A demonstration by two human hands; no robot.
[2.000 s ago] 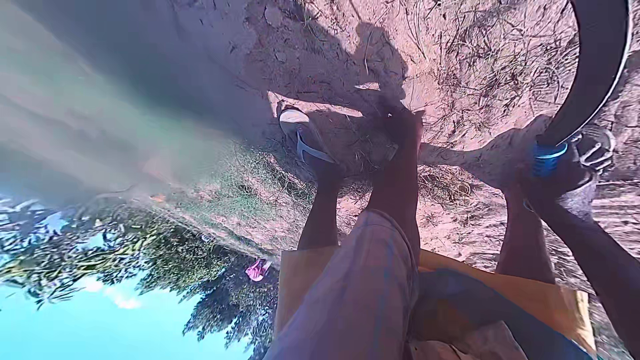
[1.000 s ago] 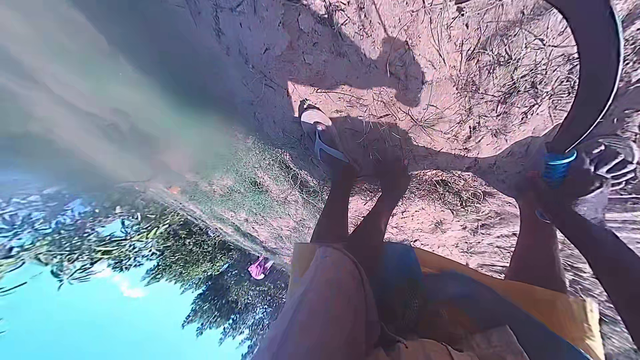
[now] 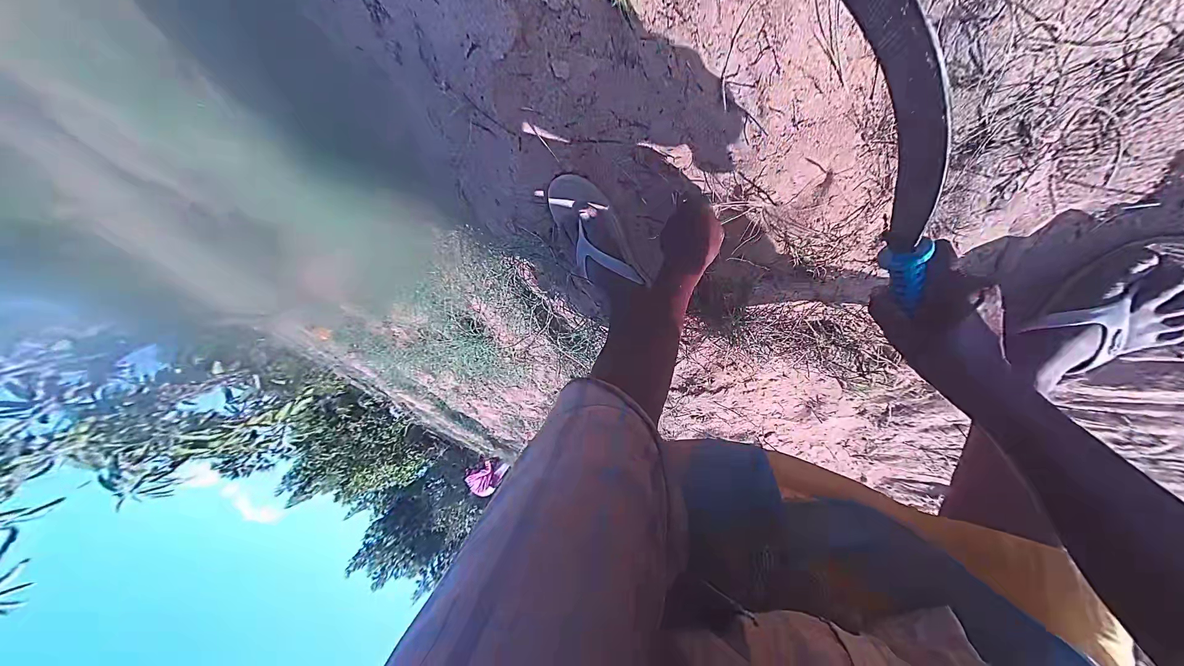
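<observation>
My right hand point(image 3: 930, 301), at the right of the head view, is closed around the handle of a sickle point(image 3: 916, 111). Bright blue wrapping point(image 3: 908, 268) shows at the handle's top, and the dark curved blade rises to the upper edge. My left hand point(image 3: 692, 236) reaches down from a rolled, light checked sleeve point(image 3: 592, 490). It hangs in shadow beside a sandalled foot point(image 3: 592, 231), low over the ground; its fingers are too dark to tell whether they grip anything. A second sandalled foot point(image 3: 1101, 324) is right of the sickle hand.
Sandy ground point(image 3: 786, 83) carries dry stalks and roots point(image 3: 1064, 102), with low green growth point(image 3: 453, 314) left of the feet. Yellow and blue cloth point(image 3: 888, 527) lies across my lower body. Trees point(image 3: 370, 462) and a pink shape point(image 3: 483, 478) stand farther off. A pale blur covers the upper left.
My left hand drew back toward my body, then reached out again beside the foot. My right hand has brought the sickle leftward, closer to my left hand.
</observation>
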